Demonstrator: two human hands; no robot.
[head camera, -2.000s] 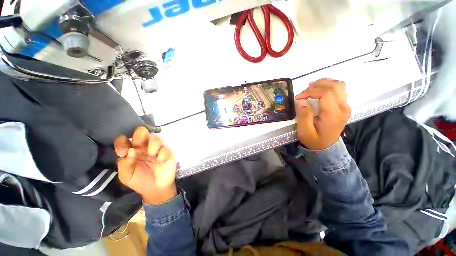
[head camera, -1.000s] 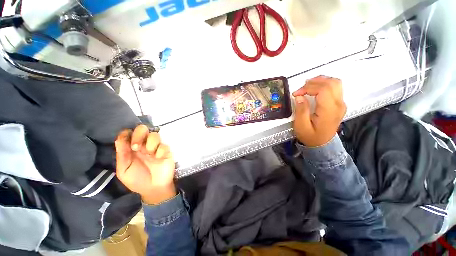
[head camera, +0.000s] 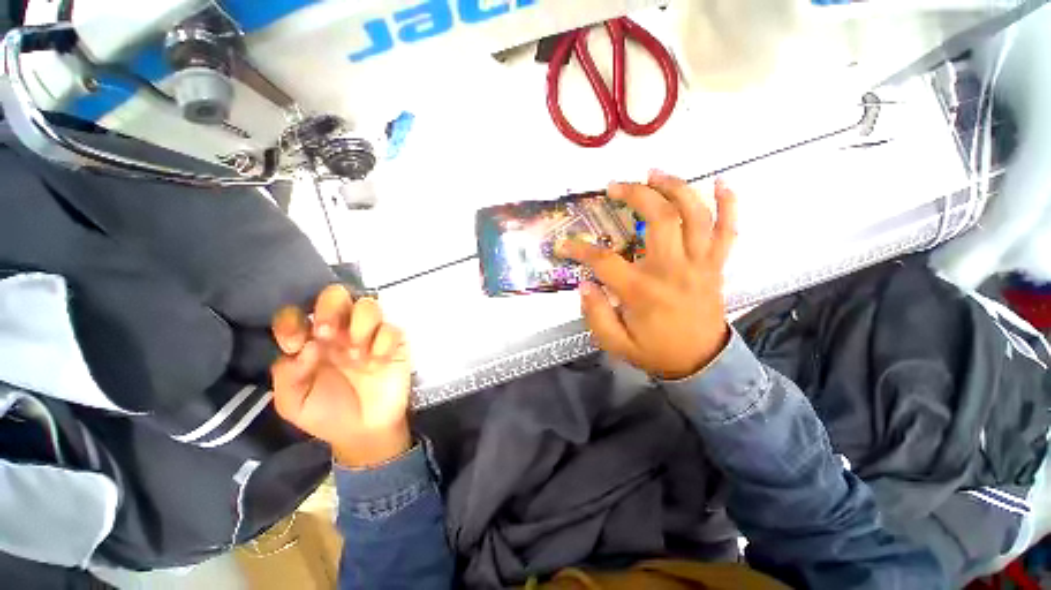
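Note:
A smartphone (head camera: 524, 248) with a bright colourful screen lies flat on the white machine bed (head camera: 461, 346). My right hand (head camera: 668, 271) is over the right part of the phone, fingers spread, with the index finger at the screen; whether it touches cannot be told. The hand hides the phone's right end. My left hand (head camera: 343, 375) is palm up with curled, parted fingers at the table's front left edge, holding nothing, left of the phone.
Red-handled scissors (head camera: 613, 87) lie behind the phone. The white sewing machine (head camera: 484, 46) with blue lettering spans the back. Dark garments (head camera: 127, 265) are heaped at the left, more (head camera: 922, 369) at the right and across the lap. A cardboard box (head camera: 294, 556) is at lower left.
My right hand has moved left from beside the phone to over its screen, and its fingers have spread. My left hand has stayed nearly in place.

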